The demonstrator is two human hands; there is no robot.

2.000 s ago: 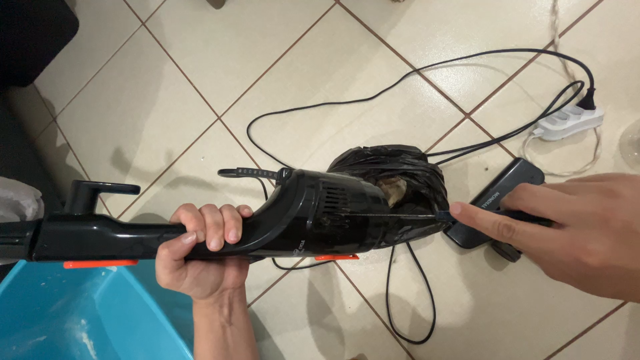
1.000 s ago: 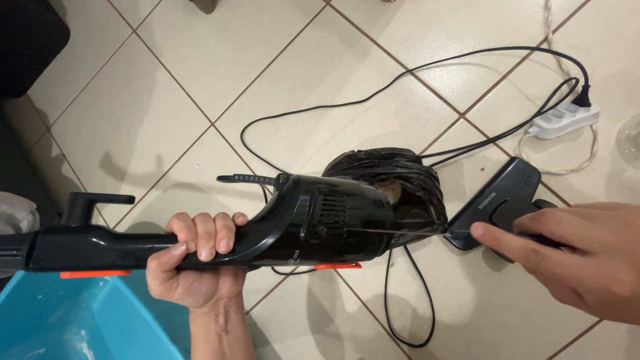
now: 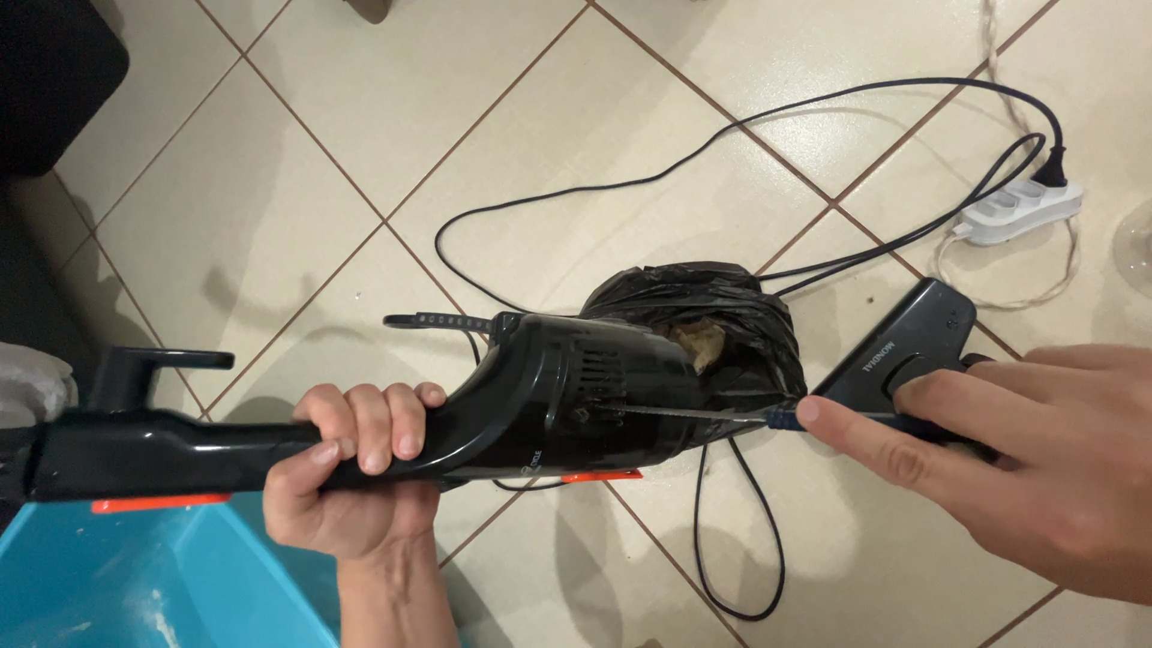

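Observation:
A black stick vacuum cleaner (image 3: pixel 504 405) lies across the view, its motor body towards the centre. My left hand (image 3: pixel 369 459) is wrapped around its handle. From the right, my right hand (image 3: pixel 999 450) grips a thin tool (image 3: pixel 693 413) with a dark handle, perhaps a screwdriver or a narrow blade, my index finger stretched along it. The tool's thin metal shaft lies over the vacuum body, near its vent slots; whether the tip touches is unclear. Behind the body stands an open black plastic bag (image 3: pixel 693 292) with a pale brown thing inside. A black Mondial floor nozzle (image 3: pixel 891 346) lies beyond my right hand.
A white power strip (image 3: pixel 1021 211) with a black plug in it lies on the tiled floor at right. A black cord (image 3: pixel 576 191) loops across the tiles. At lower left stands a blue plastic tub (image 3: pixel 162 576), and dark furniture (image 3: pixel 58 85) is at upper left.
My right hand keeps the tool at the vacuum body throughout. My left hand stays on the handle. The vacuum has shifted slightly in the view.

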